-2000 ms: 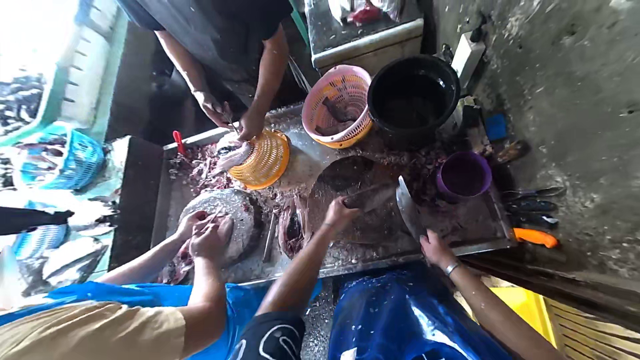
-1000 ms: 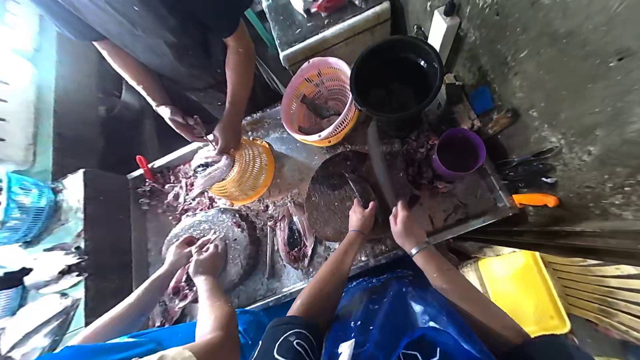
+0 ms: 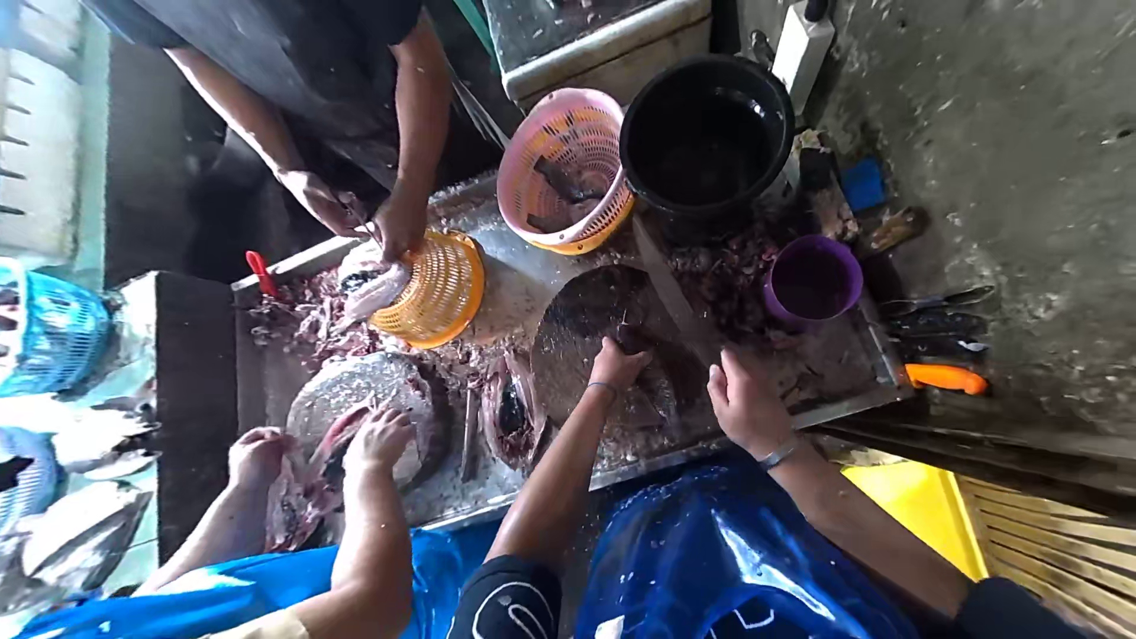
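Observation:
My left hand (image 3: 619, 366) is closed on a dark piece of fish (image 3: 632, 337) on the round dark chopping block (image 3: 577, 328). My right hand (image 3: 747, 404) grips a large knife (image 3: 664, 280), its blade slanting up and left past the block's right side; the handle is hidden in the hand. Dark fish scraps (image 3: 732, 275) lie to the right of the blade. A split fish (image 3: 512, 413) lies left of the block, with a long narrow tool (image 3: 469, 435) beside it. Pieces of fish lie in the pink basket (image 3: 515, 191) beyond the block.
A black bucket (image 3: 635, 160) and a purple container (image 3: 855, 288) stand behind and right. A co-worker's hands (image 3: 382, 437) handle fish at a pale block (image 3: 355, 386). Another person's hands (image 3: 399, 222) hold fish by an orange basket (image 3: 439, 293). An orange-handled knife (image 3: 945, 379) lies right.
Two seconds ago my hands were farther apart, with the knife right of the block. The blade was blurred over the block's right edge one second ago. The co-worker's hands at the pale block have moved apart.

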